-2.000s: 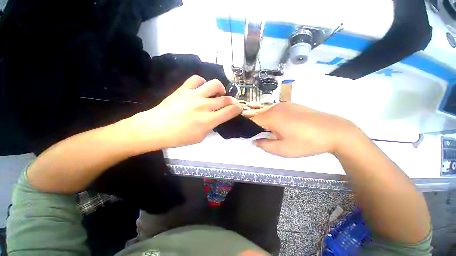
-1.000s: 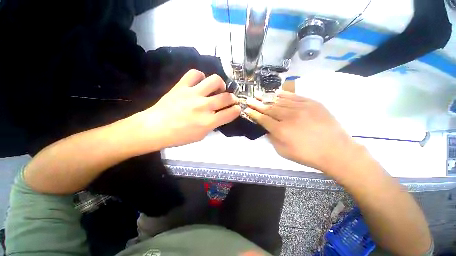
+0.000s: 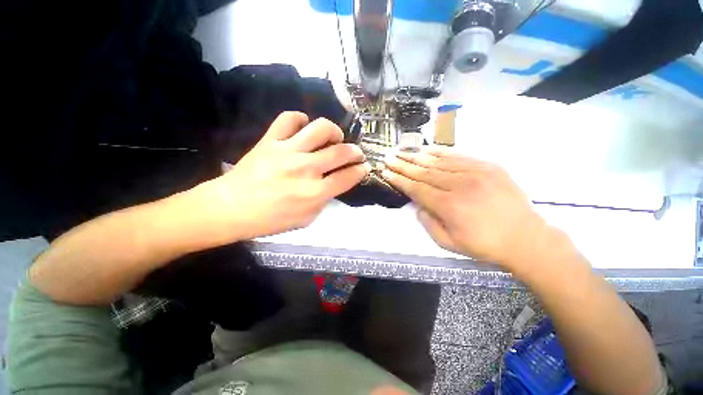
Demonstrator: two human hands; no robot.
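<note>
A narrow black tube of cloth [image 3: 368, 193] lies at the needle of the white sewing machine [image 3: 586, 146]. It joins the large black garment body [image 3: 92, 100] at the left. My left hand [image 3: 297, 173] has its fingertips on the cloth just left of the presser foot [image 3: 375, 154], fingers curled, gripping the cloth. My right hand [image 3: 466, 197] lies flat, fingertips on the cloth just right of the foot. A small patch of checked cloth shows between the fingertips. The needle point is hard to make out.
A tan tab [image 3: 445, 127] and a silver-grey knob [image 3: 472, 48] are on the machine. A black strap [image 3: 617, 50] hangs across its head. A ruler strip [image 3: 385, 268] runs along the table's front edge. A blue basket [image 3: 539, 362] stands low at the right. Plaid cloth [image 3: 139, 310] shows low at the left.
My right hand has turned from a thumb-under grip on the cloth edge to lying flat beside the foot. My left hand has barely moved. The view has shifted slightly.
</note>
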